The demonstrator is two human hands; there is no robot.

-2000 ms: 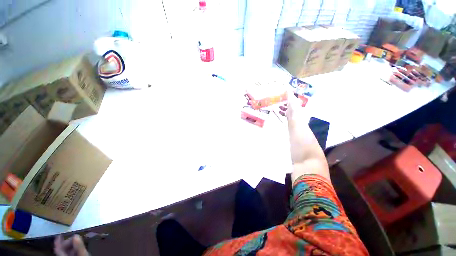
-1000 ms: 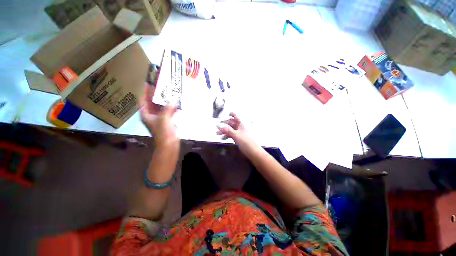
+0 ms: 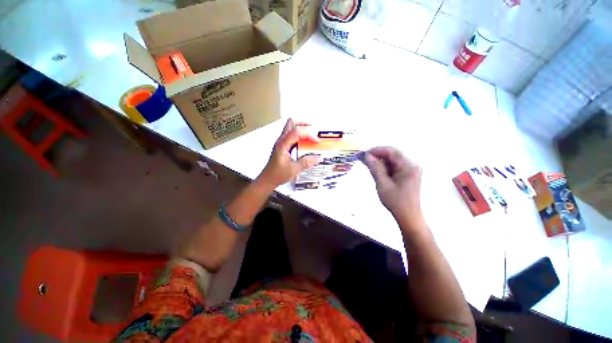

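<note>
A hang-tab colour box (image 3: 329, 175) with an orange top part, a black-edged oval slot and small product pictures lies in front of me at the table's front. My left hand (image 3: 290, 157) holds its left side, thumb on the face. My right hand (image 3: 396, 175) is at the box's right edge with thumb and forefinger pinched together. Whether something tiny is between these fingertips cannot be told.
Left, an open shipping carton (image 3: 235, 104) holds an orange box; tape rolls (image 3: 146, 104) lie beside it. Blue nippers (image 3: 457, 102) and a bottle (image 3: 473, 52) are at the back. Right are colour boxes (image 3: 558, 204) and a black flat object (image 3: 533, 283). An orange stool (image 3: 57, 295) stands lower left.
The view has turned, so the carton appears nearer the middle. The box has come down from a raised, upright hold to the table front. My right hand has moved to its right edge.
</note>
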